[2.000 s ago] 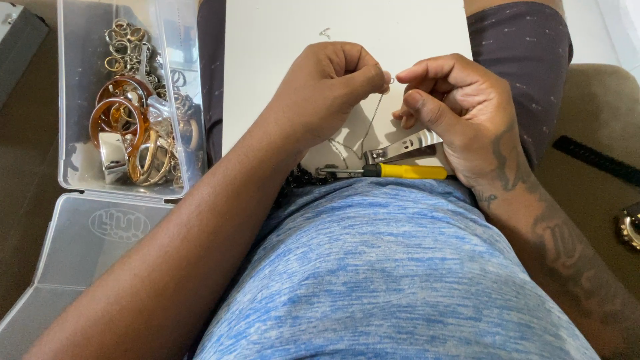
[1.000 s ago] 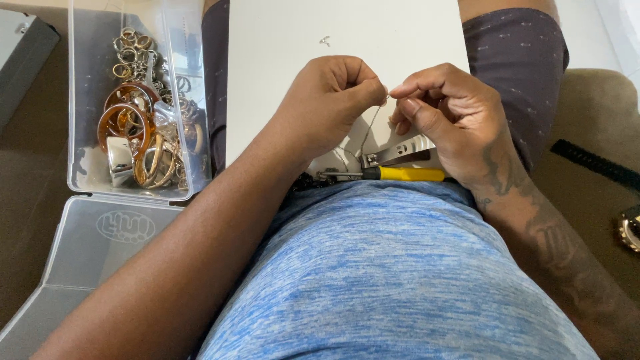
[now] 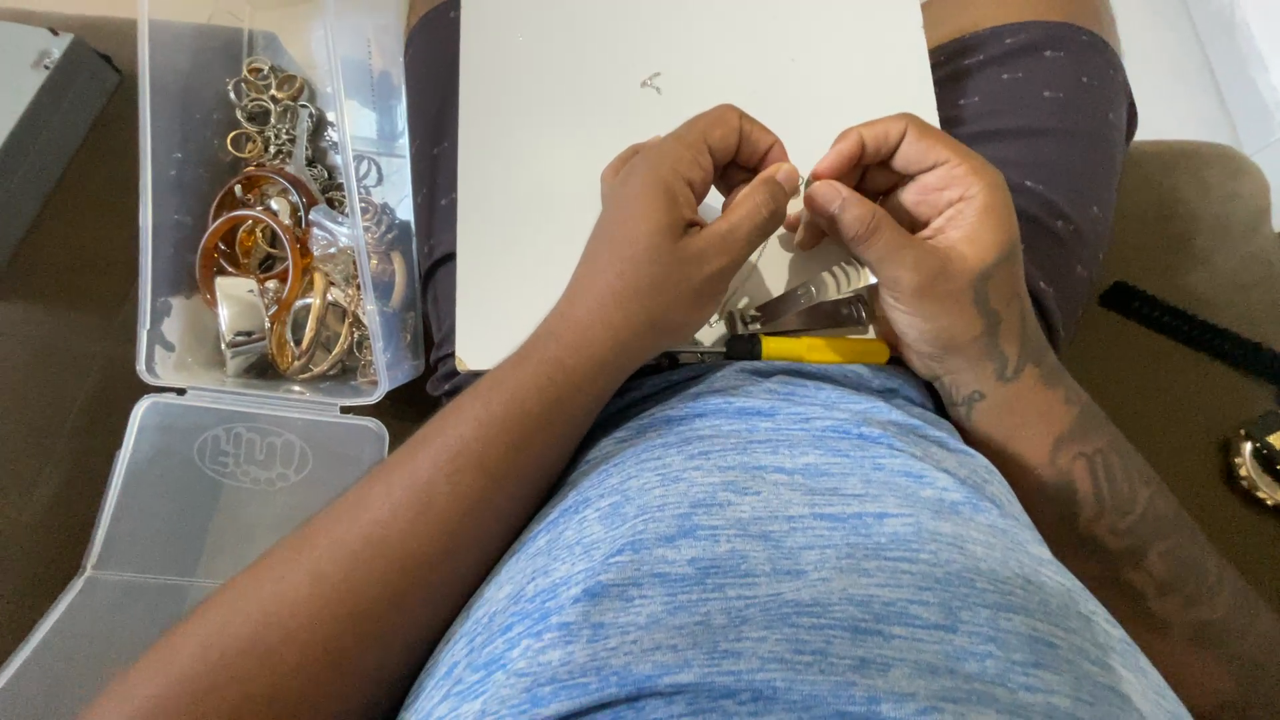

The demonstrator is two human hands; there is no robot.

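Observation:
My left hand (image 3: 700, 210) pinches the end of a thin metal chain (image 3: 745, 270) between thumb and index finger, above a white board on my lap. Close beside it, my right hand (image 3: 900, 210) has thumb and index fingertip pressed together; a tiny ring or clasp shows between the two hands, its details too small to tell. The chain hangs down toward a nail clipper (image 3: 810, 300), which lies on the board below my right hand. Against my shirt is a yellow-and-black handled tool (image 3: 820, 349), its metal end partly hidden by my left forearm.
A clear plastic box (image 3: 150, 250) at the left holds rings, chains and brown bangles (image 3: 250, 255), its lid (image 3: 250, 520) folded open toward me. A small silvery piece (image 3: 651, 83) lies on the white board (image 3: 560, 120). A black strap (image 3: 1190, 330) and a gold-coloured watch-like item (image 3: 1255, 460) are at the right.
My right hand's thumb and index fingertip, apart two seconds ago, are now together. Both hands stay close to each other over the board. The view has shifted slightly.

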